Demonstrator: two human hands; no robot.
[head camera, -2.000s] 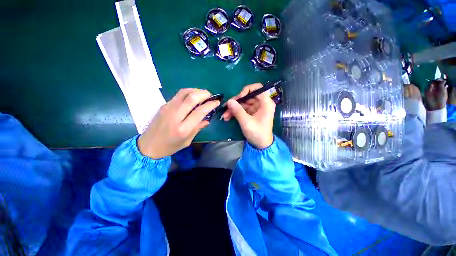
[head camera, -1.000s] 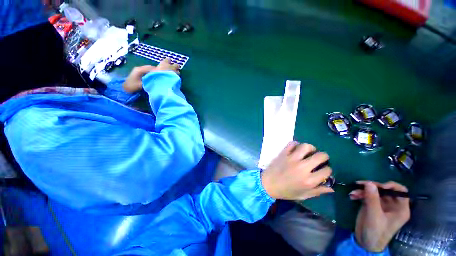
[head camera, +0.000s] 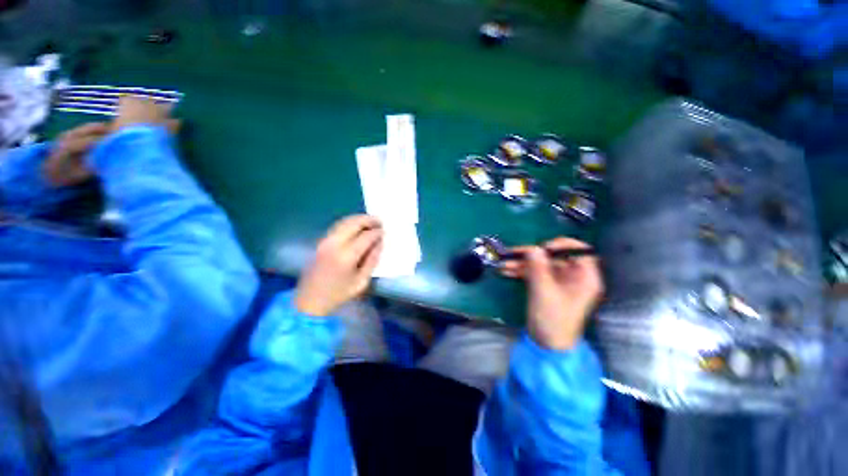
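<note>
My right hand (head camera: 561, 290) holds black tweezers (head camera: 569, 253), which point left toward an open round housing (head camera: 486, 248). A black round disc (head camera: 468, 269) is just below and left of that housing; blur hides whether they are joined. My left hand (head camera: 342, 265) is at the lower left edge of the long white strips (head camera: 402, 191), fingers bent and close together. Blur hides whether it holds anything. Several open round housings (head camera: 516, 186) with small white-yellow rectangles inside lie in a loose cluster ahead of the hands.
A stack of clear blister trays (head camera: 651, 279) with round parts stands at the right. A person in a blue smock (head camera: 167, 204) works at the left over a striped sheet (head camera: 84, 99). A small dark part (head camera: 496, 33) lies at the far side of the green bench.
The view has swung back right from the left neighbour. My left hand has left the dark round part and moved to the white strips. The housing and black disc now show beside the tweezers.
</note>
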